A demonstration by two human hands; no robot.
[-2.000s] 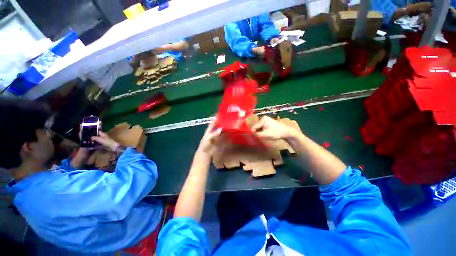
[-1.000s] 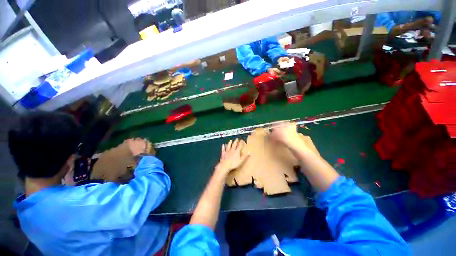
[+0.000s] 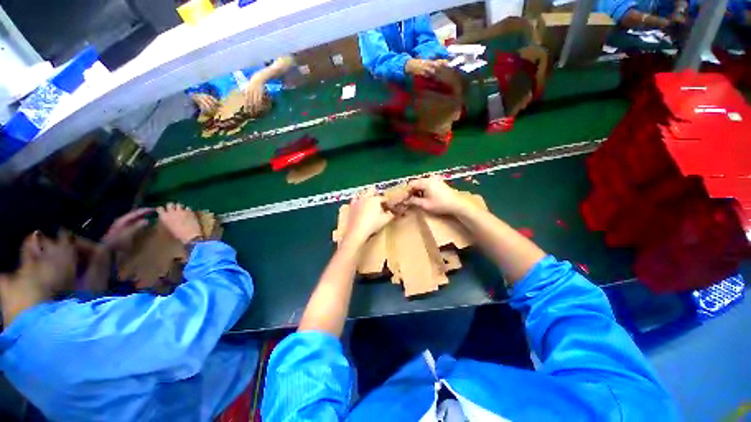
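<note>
A brown die-cut box blank [image 3: 414,251] lies brown side up on the pile of blanks in front of me, on the dark green worktop. Its far end is bent up between my hands. My left hand [image 3: 367,216] holds the far left edge, fingers at the raised flaps. My right hand [image 3: 436,196] pinches the far edge flaps from the right. The fingertips of both hands are close together and partly hide the folded edge.
A tall pile of red blanks [image 3: 659,181] stands at the right. Folded red boxes [image 3: 432,111] are on the green belt [image 3: 354,165] beyond the metal rail. A neighbour in blue [image 3: 123,321] handles brown blanks at the left. A white shelf [image 3: 214,62] crosses overhead.
The red box held earlier has left my hands. My hands have gone from lying on the flat blanks to bending up the far end of one. The neighbour's phone no longer shows.
</note>
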